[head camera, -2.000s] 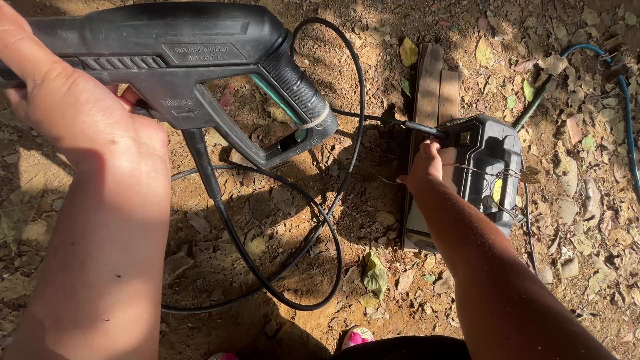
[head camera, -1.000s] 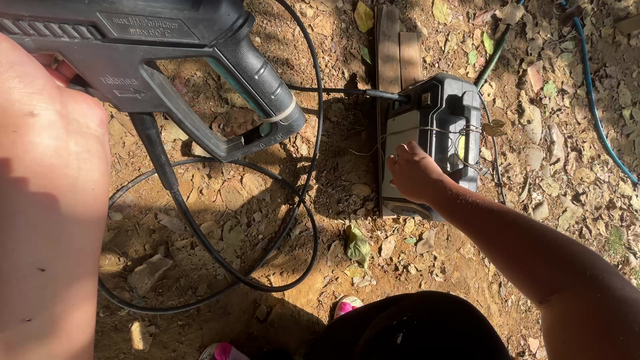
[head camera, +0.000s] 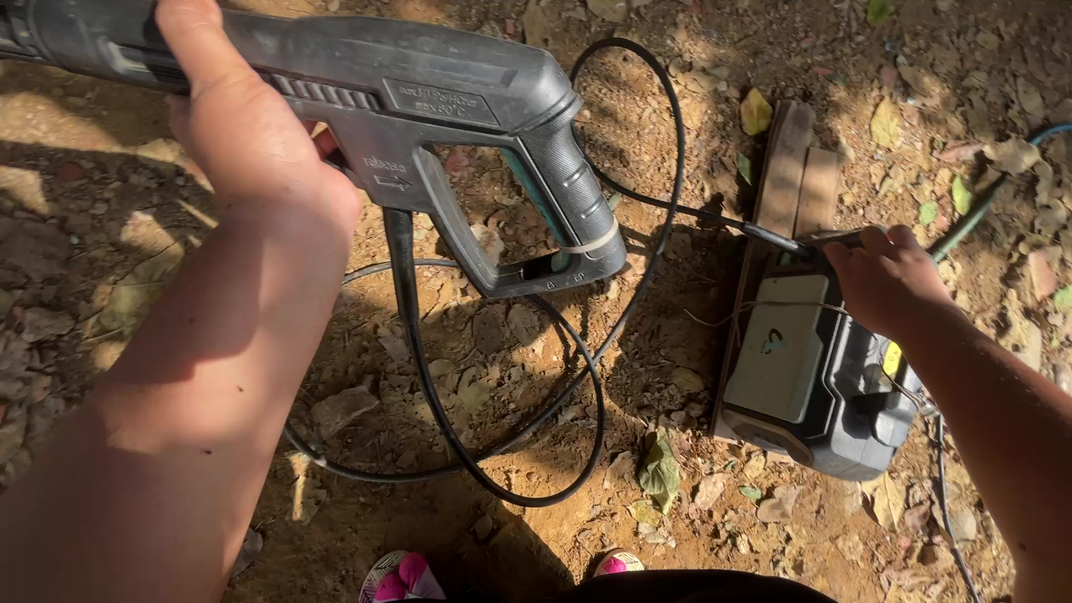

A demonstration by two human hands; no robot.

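My left hand (head camera: pixel 243 126) grips the black pressure washer spray gun (head camera: pixel 435 75) near its front, at the upper left. A pale rubber band circles the gun's handle, and nothing holds its trigger side. From the gun's underside a black high-pressure hose (head camera: pixel 419 360) loops over the ground to the pressure washer unit (head camera: pixel 779 360) on the right. My right hand (head camera: pixel 892 276) rests on the top end of that unit, beside the hose connection (head camera: pixel 779 239); its fingertips curl over the edge, and whether they grip anything is hidden. A thin wire is tied around the unit.
Wooden boards (head camera: pixel 787 167) lie under the unit. A green hose (head camera: pixel 967 222) runs off from its upper right, and a dark cable (head camera: pixel 946 502) trails below it. Dry leaves and a stone (head camera: pixel 343 410) lie on the dirt. My shoes (head camera: pixel 402 578) show at the bottom edge.
My right hand has moved from the unit's pale side panel up to its top end near the hose connection. My left hand still holds the spray gun.
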